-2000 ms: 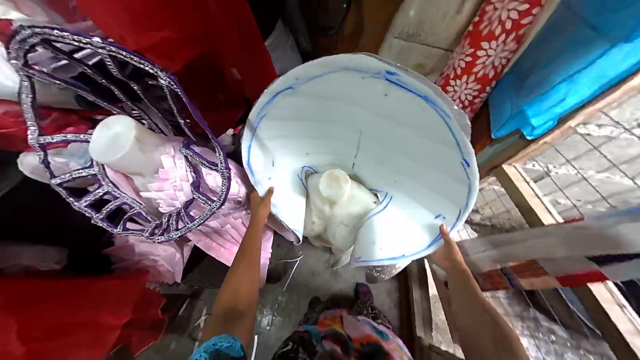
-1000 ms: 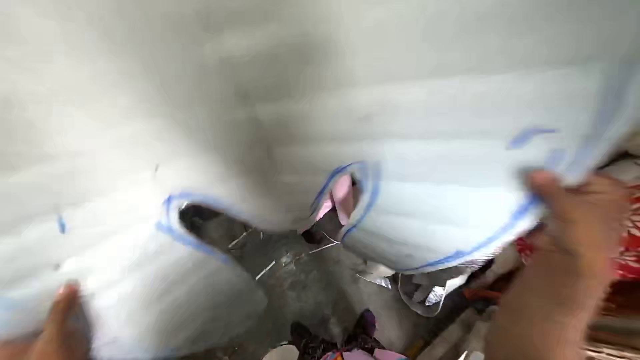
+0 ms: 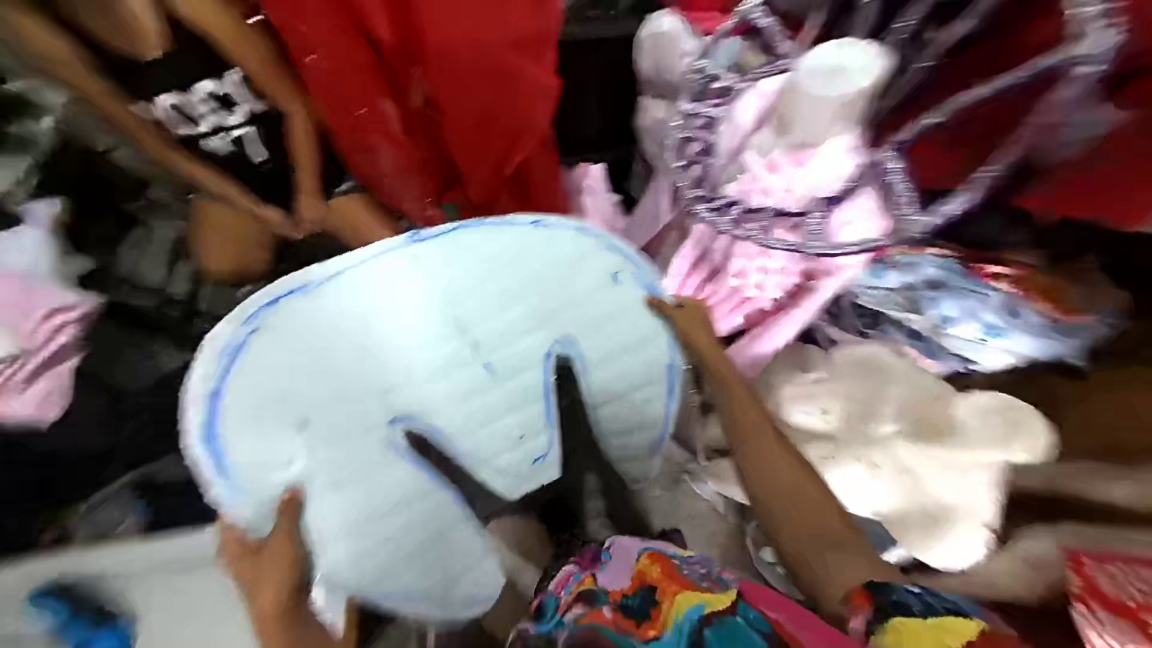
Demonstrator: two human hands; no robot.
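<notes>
A large white foam sheet with a rounded outline, blue marker lines and two narrow slots spans the middle of the view, in front of my body. My left hand grips its lower left edge, the thumb on the face. At the upper right edge, my right hand pinches the sheet. Beyond that hand, a mannequin torso wears a pleated pink garment, with a purple and silver glittery frame around it.
A seated person in a black top is at the upper left, beside red cloth. White padded shapes lie at the right, below patterned fabric. A pale surface with a blue item is at the lower left.
The foam sheet has come away from the white mannequin torso where it sat two seconds ago. Both hands still hold it, now tilted. The view has swung left.
</notes>
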